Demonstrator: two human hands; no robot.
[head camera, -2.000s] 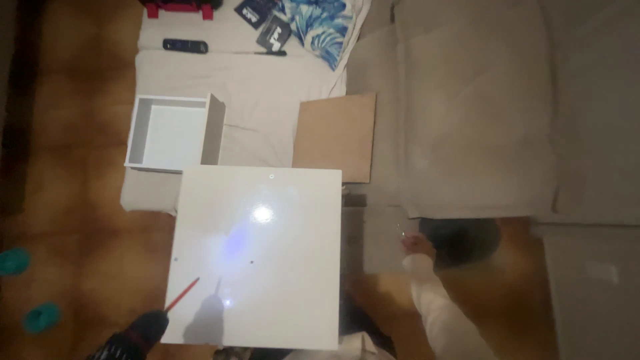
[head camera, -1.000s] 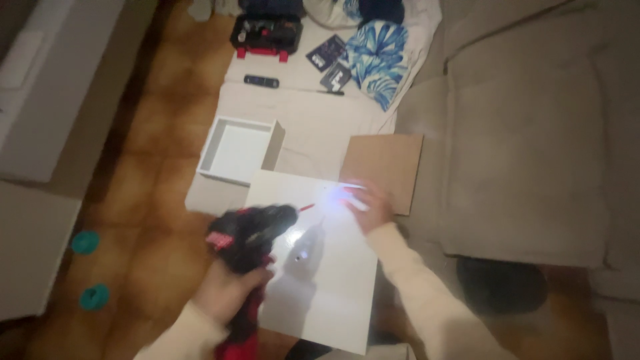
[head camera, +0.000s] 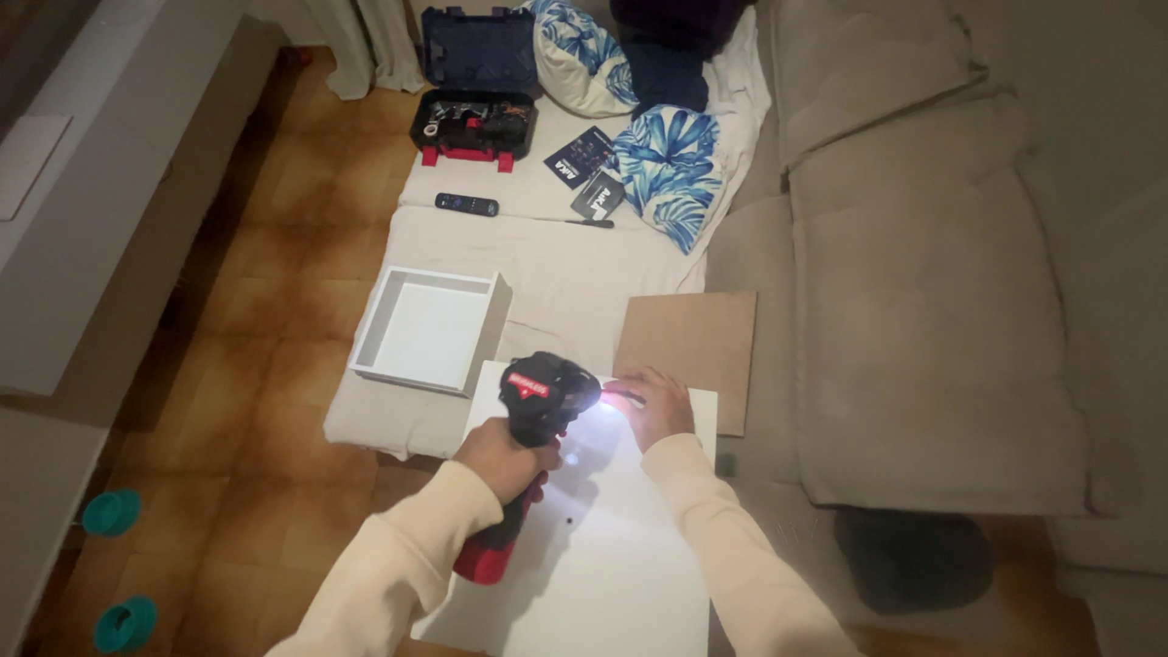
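Observation:
My left hand (head camera: 507, 462) is wrapped around the handle of a black and red cordless drill (head camera: 540, 392), whose front points right over the far part of a white panel (head camera: 620, 566). The drill's light shines on the panel. At the drill's red bit (head camera: 620, 394) are the fingers of my right hand (head camera: 659, 406); whether they pinch the bit or a small screw cannot be made out. A dark hole shows in the panel, below the drill's shadow. Beyond the panel lie a white open drawer box (head camera: 431, 328) and a brown board (head camera: 689, 342).
An open tool case (head camera: 474, 128), a remote control (head camera: 466, 204), booklets (head camera: 580, 157) and a leaf-patterned cushion (head camera: 671, 164) lie on the covered seat. A grey sofa (head camera: 922, 301) stands at right. Two teal round objects (head camera: 111, 513) are on the tiled floor at left.
My right hand has moved from the sofa side, right of the panel, to the panel's far part. The drill has come over the panel and its bit now meets my right fingers. The view has shifted.

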